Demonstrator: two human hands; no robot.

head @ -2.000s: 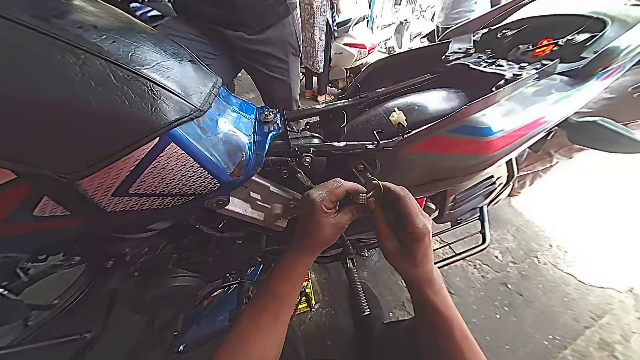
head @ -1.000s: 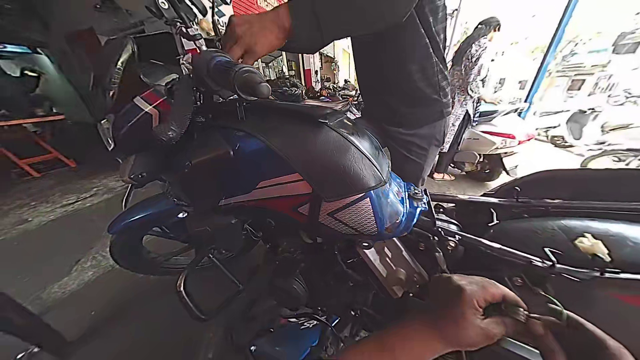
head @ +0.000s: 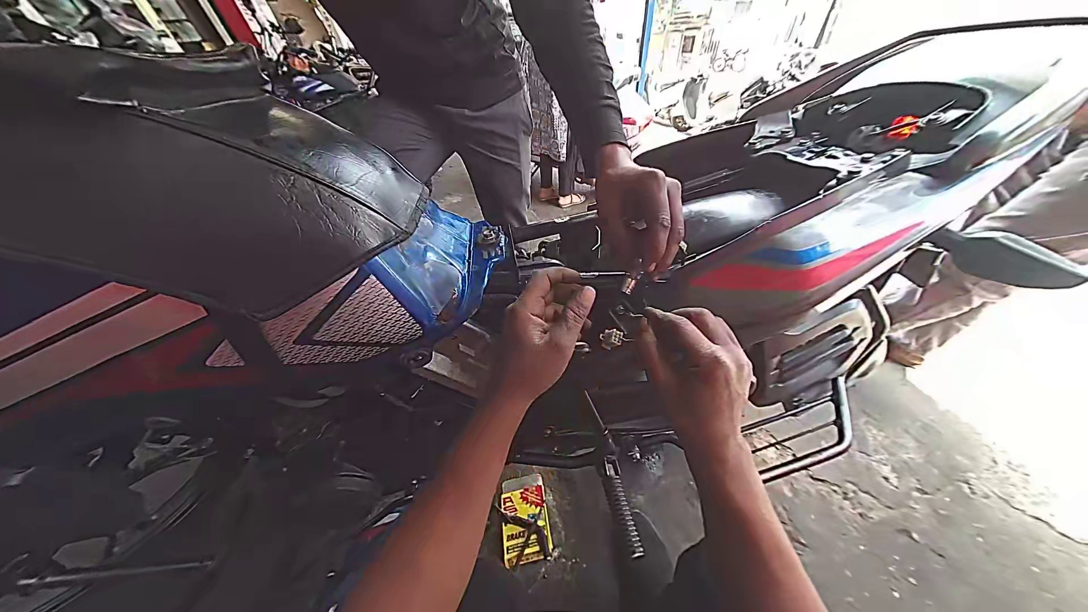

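My left hand (head: 551, 331) is raised beside the motorcycle frame, thumb and fingers apart, with nothing seen between them. My right hand (head: 693, 365) pinches a thin wire (head: 633, 314) between thumb and forefinger. A white multi-pin connector (head: 612, 339) hangs between my two hands. Just above, another person's hand (head: 642, 208) holds a small metallic cylindrical part (head: 630, 282) in its fingertips. All this is in front of the motorcycle's open middle, between the blue side panel (head: 438, 263) and the grey tail panel (head: 799, 263).
The black tank cover (head: 255, 187) fills the upper left. A coil spring (head: 625, 510) on the stand and a yellow box (head: 526, 518) are below my hands. A tubular guard (head: 841, 425) sticks out at the right. The other person stands behind the motorcycle.
The other person's hand, on the handlebar one second ago, is now above mine with a small part. My hands have moved apart. The view has swung back from the left.
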